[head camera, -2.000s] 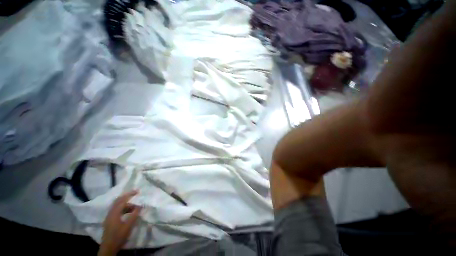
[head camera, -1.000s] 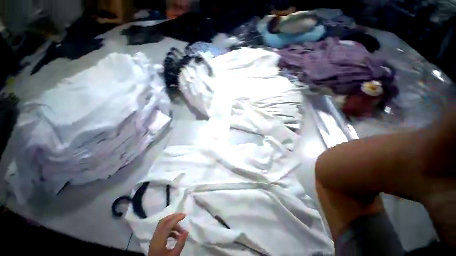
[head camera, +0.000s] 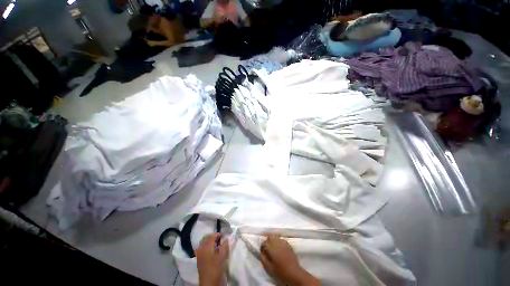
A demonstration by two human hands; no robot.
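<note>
A white shirt (head camera: 330,246) lies spread on the table in front of me, sleeves loose, collar at the left. A black hanger (head camera: 170,239) is inside the collar, its curved hook sticking out to the left. My left hand (head camera: 213,260) is at the collar end, fingertips pinched on the cloth beside a thin dark bar. My right hand (head camera: 282,260) is just right of it, fingers closed on the cloth at the front placket (head camera: 302,231). Whether a button or tool is in the fingers cannot be told.
A tall white shirt stack (head camera: 140,139) stands left. Hung shirts (head camera: 319,84) with black hooks lie fanned behind. Clear plastic film (head camera: 433,162) lies right, near a purple checked garment (head camera: 419,72), a red bottle (head camera: 458,120) and a light-blue basin (head camera: 363,44). A person (head camera: 223,14) is beyond.
My right arm was raised at the right; its hand has come down to the placket beside my left hand. My left hand has closed on the cloth at the collar. The view has tilted up and left.
</note>
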